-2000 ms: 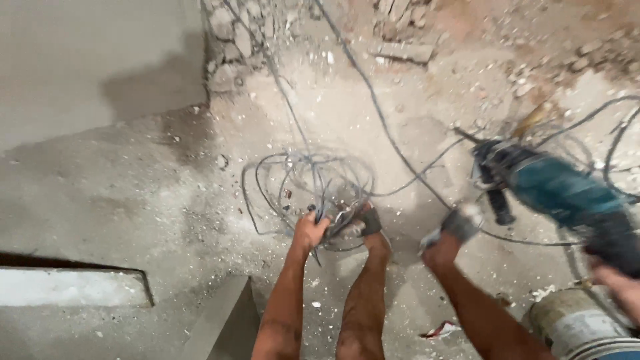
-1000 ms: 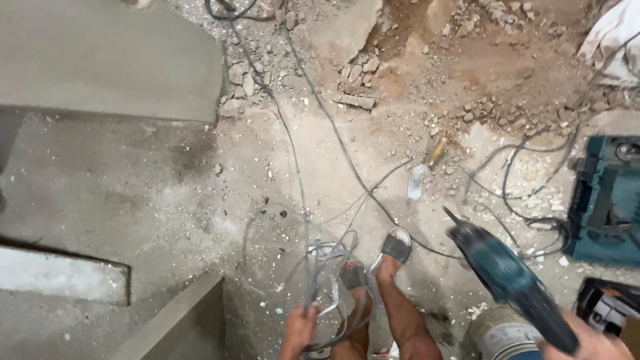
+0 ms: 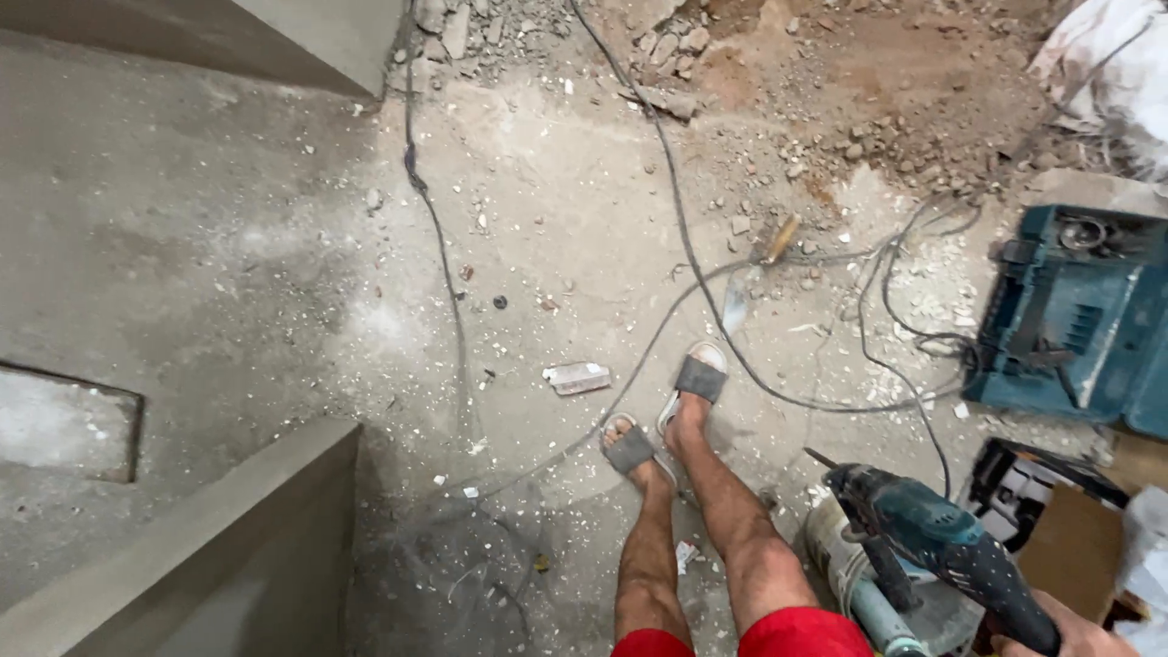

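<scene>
At the lower right my right hand [image 3: 1058, 630] grips the rear handle of a teal and black rotary hammer drill [image 3: 931, 525], its bit pointing up and left. The drill is above a bucket [image 3: 830, 547] that has a pale green pipe [image 3: 885, 625] at its side. My left hand is out of view. Blurred cable [image 3: 511, 547] lies low on the floor, left of my feet, which wear grey slide sandals [image 3: 701, 379]. Other dark cables [image 3: 680, 210] cross the dusty concrete floor.
An open teal tool case [image 3: 1049, 319] lies at the right, with a black case [image 3: 995, 493] and cardboard [image 3: 1072, 547] below it. Rubble [image 3: 876, 137] and a white sack [image 3: 1113, 73] are at the upper right. A low plastered wall [image 3: 210, 529] stands at the lower left.
My left hand, earlier holding looped cable in front of my legs, has left the view. The loops are no longer held up before my feet. My right hand still holds the drill. The view has shifted.
</scene>
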